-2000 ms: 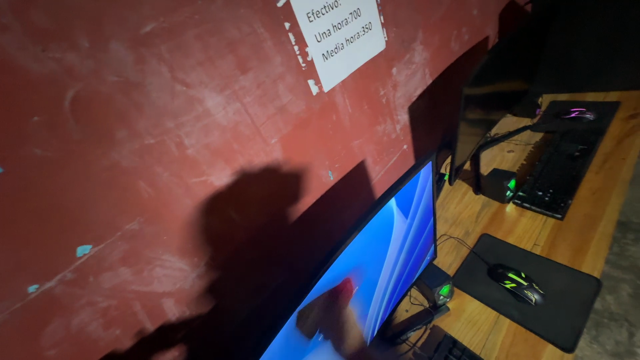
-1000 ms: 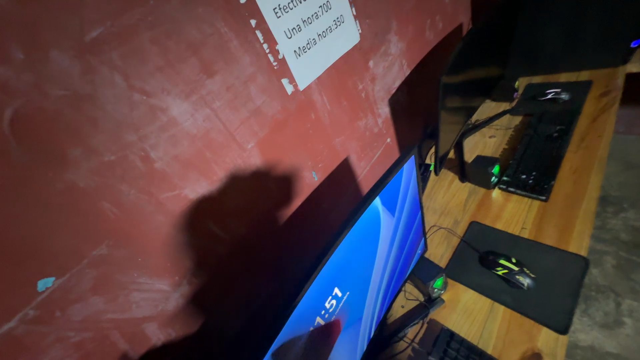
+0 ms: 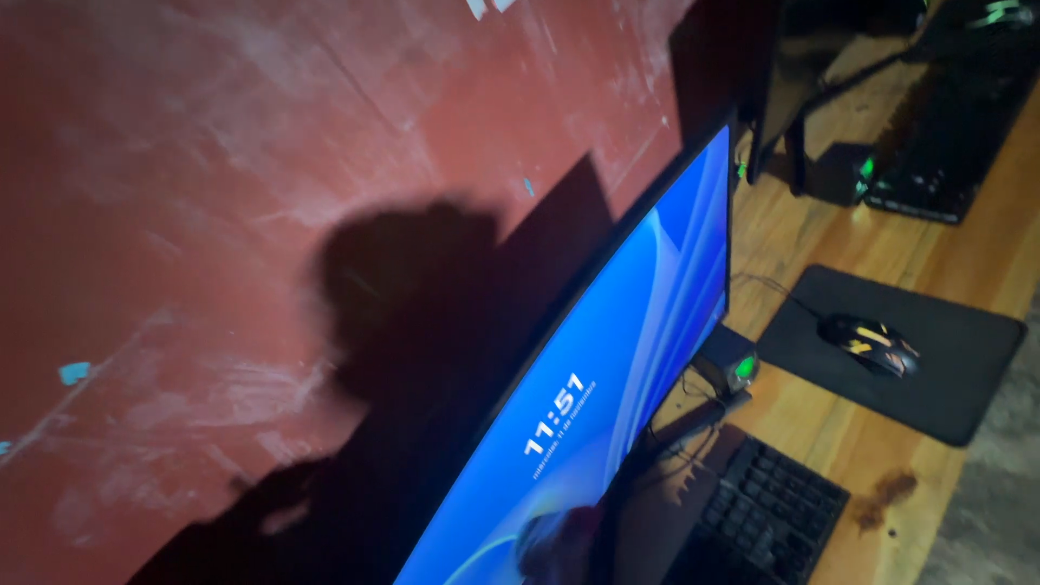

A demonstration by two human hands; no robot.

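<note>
Neither my left hand nor my right hand can be made out. A curved monitor (image 3: pixel 642 276) stands lit in front of a red wall, showing a blue background and a clock. Low on its screen is a blurred dark and reddish shape (image 3: pixel 556 540); whether it is a reflection or something in front of the glass, I cannot tell. A wired mouse (image 3: pixel 869 341) with lit yellow marks rests on a black mouse pad (image 3: pixel 918 390) to the right. Below the monitor's edge lies a black keyboard (image 3: pixel 772 504), partly cut off by the frame.
The wooden desk (image 3: pixel 796 398) runs up along the red wall (image 3: pixel 203 162). A small green-lit device (image 3: pixel 743 370) sits by the monitor stand. Farther along are a dark monitor (image 3: pixel 812 73), another keyboard (image 3: pixel 934 146) and cables. Dark shadows fall on the wall.
The view has shifted down, so the paper sign on the wall is nearly out of frame and more of the near keyboard shows. The blurred shape no longer covers the screen's clock.
</note>
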